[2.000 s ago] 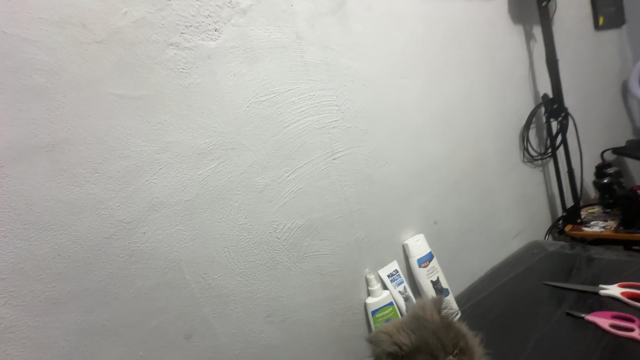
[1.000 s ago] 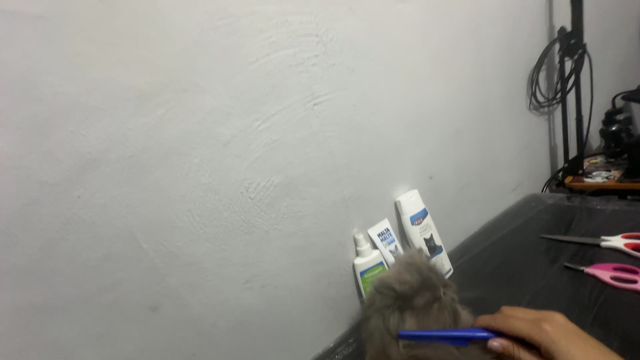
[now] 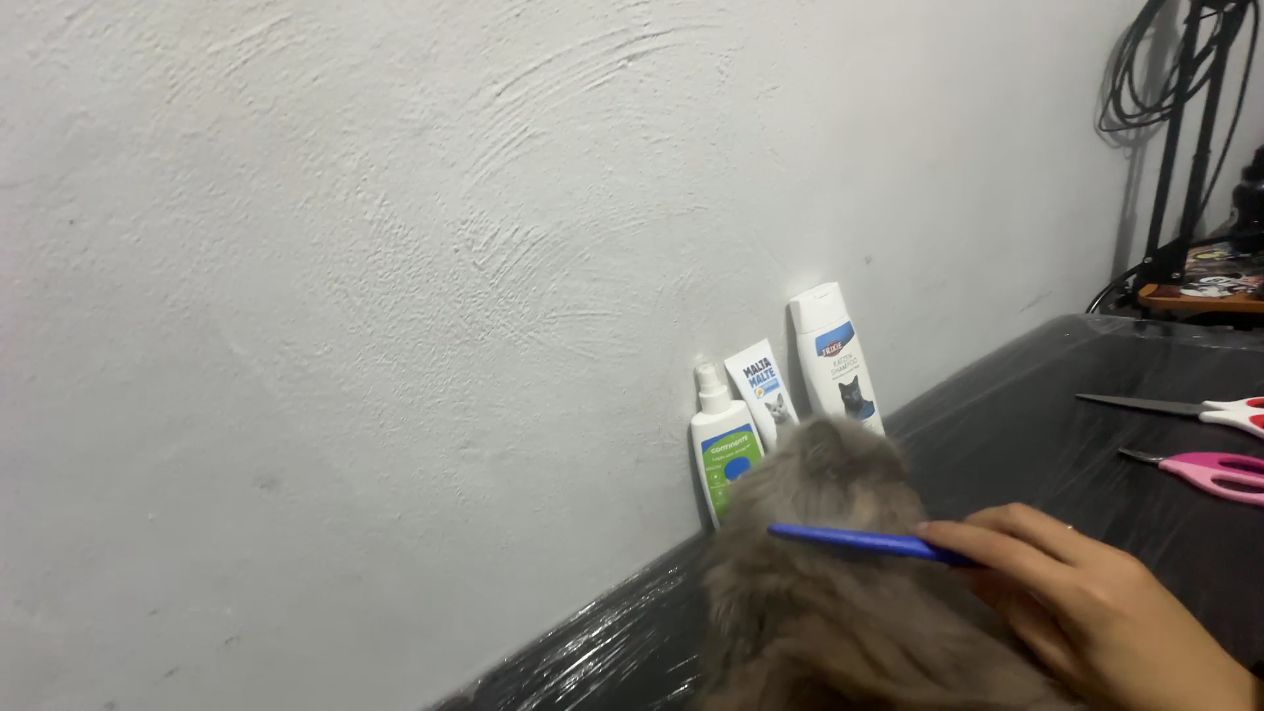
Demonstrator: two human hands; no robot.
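Note:
A long-haired grey-brown cat (image 3: 839, 632) fills the lower middle of the view, its head toward the wall and its face not visible. My right hand (image 3: 1096, 602) comes in from the lower right and grips one end of a blue comb (image 3: 859, 540). The comb lies across the fur behind the cat's head; its teeth cannot be seen. Nothing of my left hand shows.
Against the wall lean a spray bottle (image 3: 726, 449), a small white pack (image 3: 762, 385) and a Trixie shampoo bottle (image 3: 834, 355). Red-and-white scissors (image 3: 1229, 413) and pink scissors (image 3: 1210, 474) lie on the black plastic-covered table (image 3: 997, 415). Cables (image 3: 1136, 89) hang beyond.
Two seconds ago only the top of the cat showed and no hand. My right hand with the blue comb came in by one second ago. More of the cat shows now as the view tilted down.

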